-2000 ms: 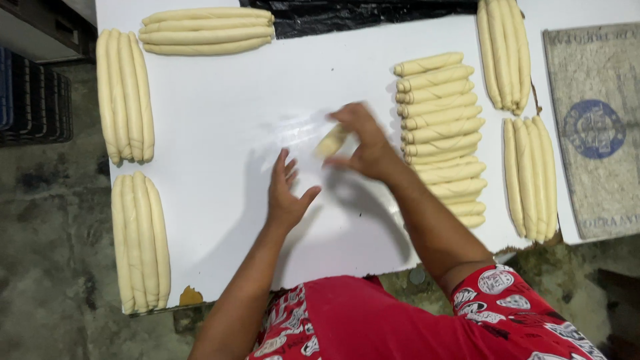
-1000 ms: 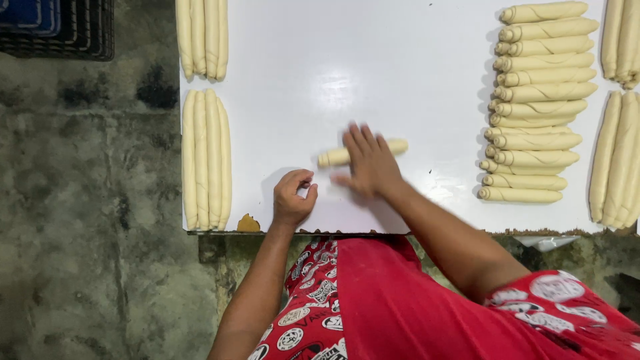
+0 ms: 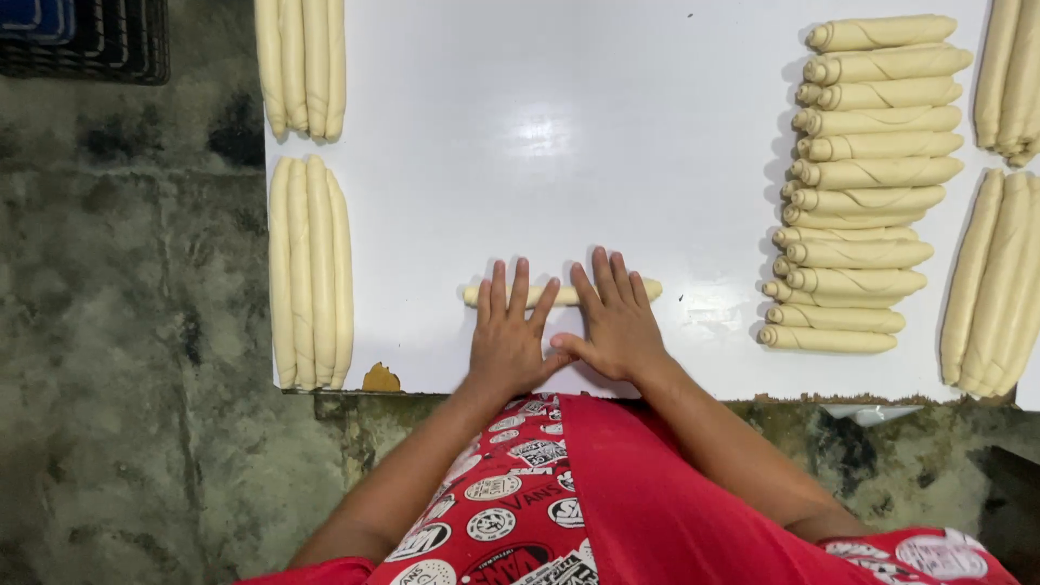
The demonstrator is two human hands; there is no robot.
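A rolled dough stick (image 3: 569,295) lies crosswise near the front edge of the white table (image 3: 520,203). Flat over its left half rests my left hand (image 3: 512,337), fingers spread and pointing away from me. My right hand (image 3: 617,325) lies spread on the right half, its thumb by the left thumb. Both ends of the stick stick out past the hands; parts under the fingers are hidden. Neither hand grips it. To the right, a column of shorter rolled dough pieces (image 3: 873,173) lies side by side.
Long dough sticks lie in groups along the left edge, one at the front (image 3: 313,276) and one behind (image 3: 305,65). More long sticks (image 3: 995,284) lie at the right edge. The table's front edge is chipped. Stacked crates (image 3: 97,49) stand on the floor at upper left.
The dough piece, held up in my right hand two seconds ago, now lies on the table and looks longer than one second ago. My left hand has come onto it beside the right. The view has shifted.
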